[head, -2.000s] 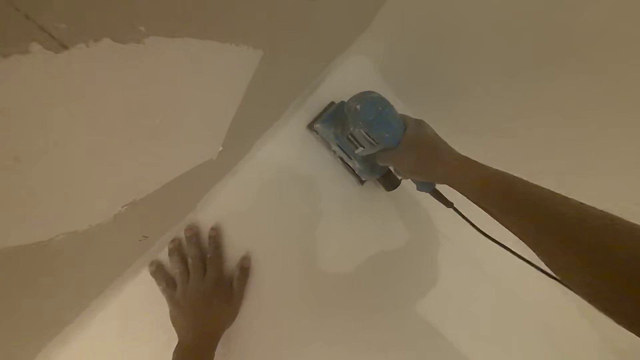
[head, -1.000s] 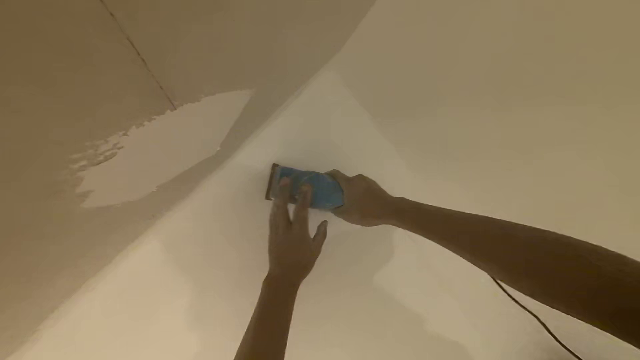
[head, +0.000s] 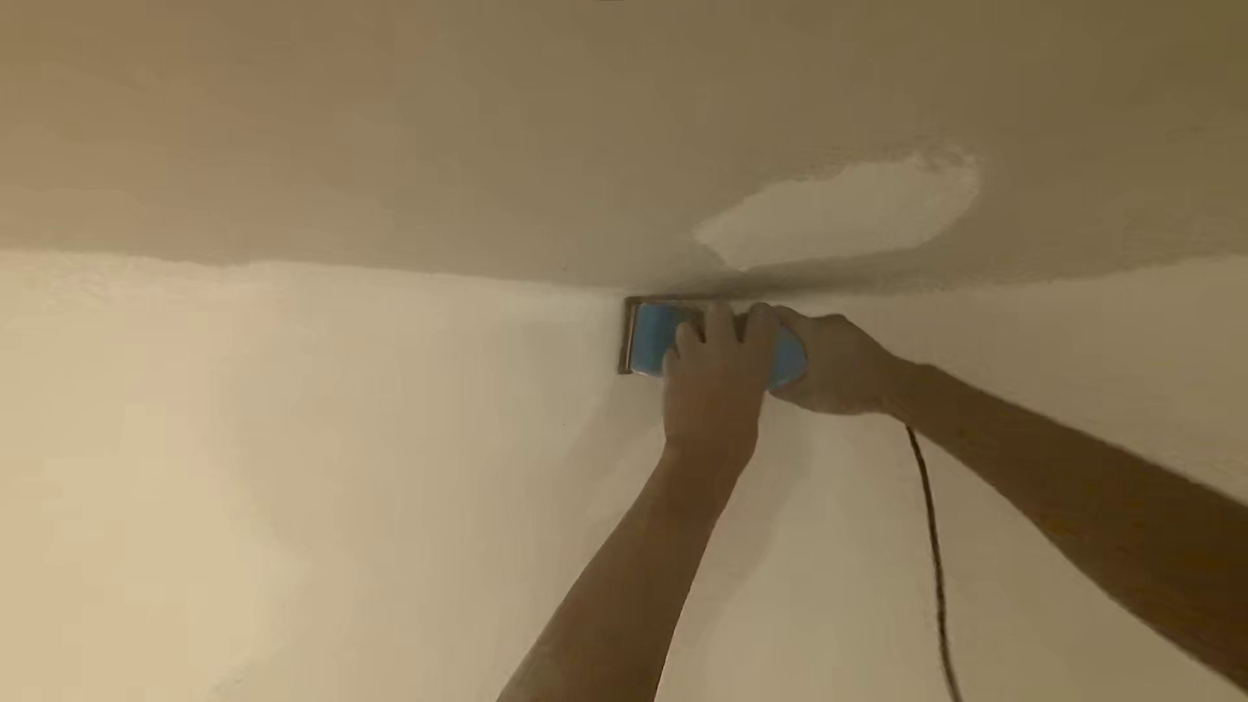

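A blue electric sheet sander [head: 655, 339] lies flat on the pale wall [head: 419, 468], its long edge right along the line where the wall meets the ceiling. My right hand [head: 840, 366] grips its rear end from the right. Over the middle of the sander's body lies my left hand [head: 720, 375], fingers bent across it and pointing up. The two hands are close together and hide much of the tool. Its dark pad edge shows at the left end and along the top. A power cord [head: 934, 546] hangs down below my right wrist.
The ceiling [head: 390, 136] spans the upper part of the view. On it, just above and to the right of the sander, is a lighter patch of filler [head: 848, 213] with ragged edges. Uneven lighter and darker areas mark the wall.
Two seconds ago my left hand lay spread on the wall, apart from the sander; now it is on the tool. The sander has come up against the ceiling line. The view has turned strongly.
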